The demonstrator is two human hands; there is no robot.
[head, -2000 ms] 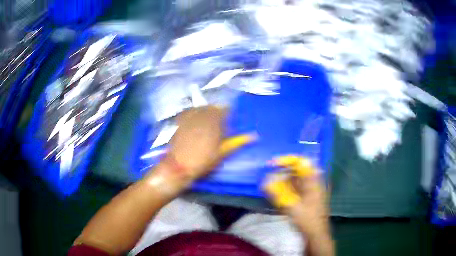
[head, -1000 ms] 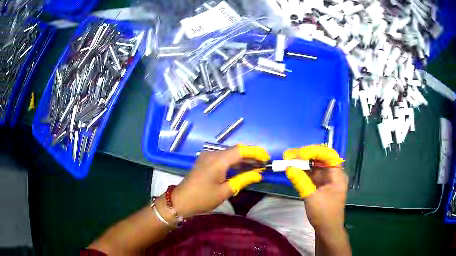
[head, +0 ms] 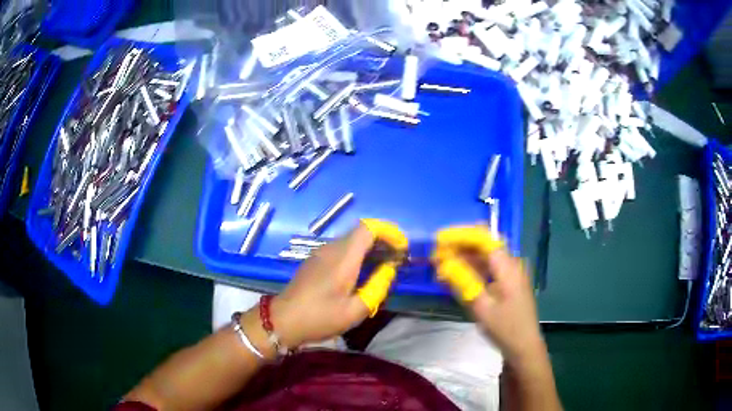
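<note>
My left hand (head: 345, 269), with yellow finger cots, is curled above the near edge of the blue work tray (head: 417, 177). A small, blurred part with a dark reddish end (head: 406, 258) shows at its fingertips; the rest is hidden. My right hand (head: 479, 273), also with yellow cots, is just to the right, with a gap between the hands. Its fingers are bent and blurred, and I cannot tell whether they hold anything. Silver metal tubes (head: 331, 213) lie loose in the tray. More show at its back left, in and under a clear plastic bag (head: 229, 104).
White cylinders (head: 594, 120) are heaped at the back right. A blue tray (head: 112, 269) of silver pieces stands at left, with another at the far left edge. A filled tray (head: 717, 241) is at the right edge. A thin dark rod (head: 547, 233) lies right of the work tray.
The white cylinder held between the hands no longer shows. The hands have moved apart a little, and the right hand has moved left in the picture. The whole view has shifted slightly.
</note>
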